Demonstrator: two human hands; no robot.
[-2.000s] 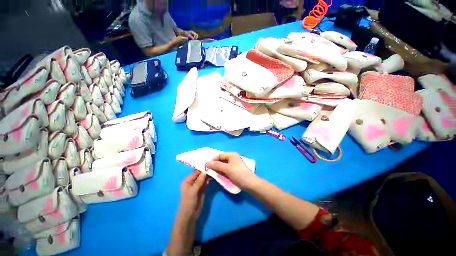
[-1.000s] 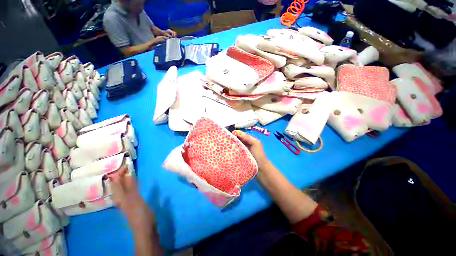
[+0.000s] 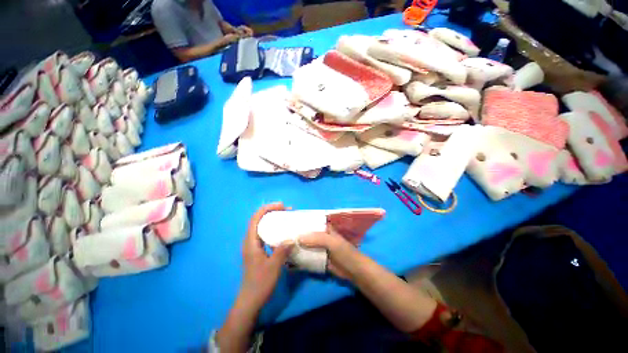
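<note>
A cream-white flap pouch point(image 3: 296, 224) is held in both hands above the blue table near the front. Its red patterned lining shows at the right end. My left hand point(image 3: 265, 251) grips its left end, thumb on the near side. My right hand point(image 3: 330, 249) holds its near side at the middle, fingers partly hidden behind it. Closed pouches point(image 3: 120, 249) stand in a short row and tight tiers at left. A pile of open, flatter pouches point(image 3: 337, 89) lies beyond my hands, some showing red lining.
Magenta-handled snips point(image 3: 406, 200), a small pink tool point(image 3: 368, 176) and a tan ring point(image 3: 441, 205) lie by the pile. Navy-and-grey pouches point(image 3: 180, 93) are at the far side near a coworker point(image 3: 189, 27). A carton with dark lining point(image 3: 558, 283) is at right.
The pouch was opened wide with its lining showing; now it is flatter and turned, mostly white outside showing. My left hand has come back from the left row to grip it.
</note>
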